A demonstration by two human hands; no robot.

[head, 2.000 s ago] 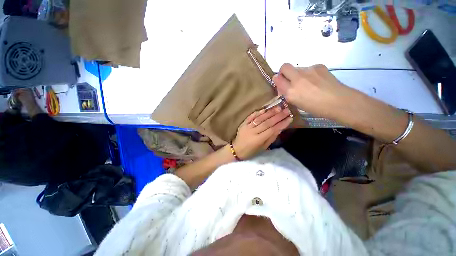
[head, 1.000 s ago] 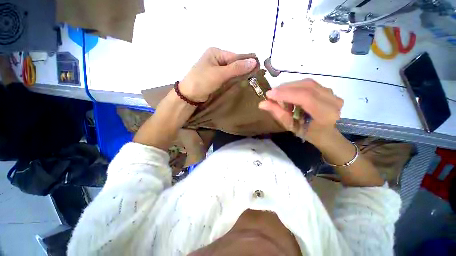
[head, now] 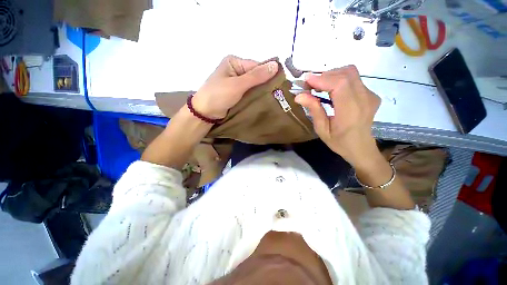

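A brown fabric panel [head: 250,119] hangs over the table's front edge, above the lap. My left hand [head: 230,86] pinches its top corner between thumb and fingers. A silvery zip pull [head: 282,100] lies on the cloth just below that corner, with the zip line running down to the right. My right hand [head: 344,106] holds small thread snips [head: 303,85] between thumb and fingers. The pointed blades are at the cloth's upper right edge. Whether they touch a thread cannot be told.
The sewing machine's grey part [head: 387,32] is at the top right. Orange and red scissors [head: 411,36] and a smartphone [head: 458,90] lie right. More brown cloth [head: 105,16] lies top left. A blue bin [head: 111,145] is below the table.
Two seconds ago the panel lay spread on the table; now its corner is raised in my left hand. Since one second ago, my right hand has moved off the zip pull, and the snips' blades show.
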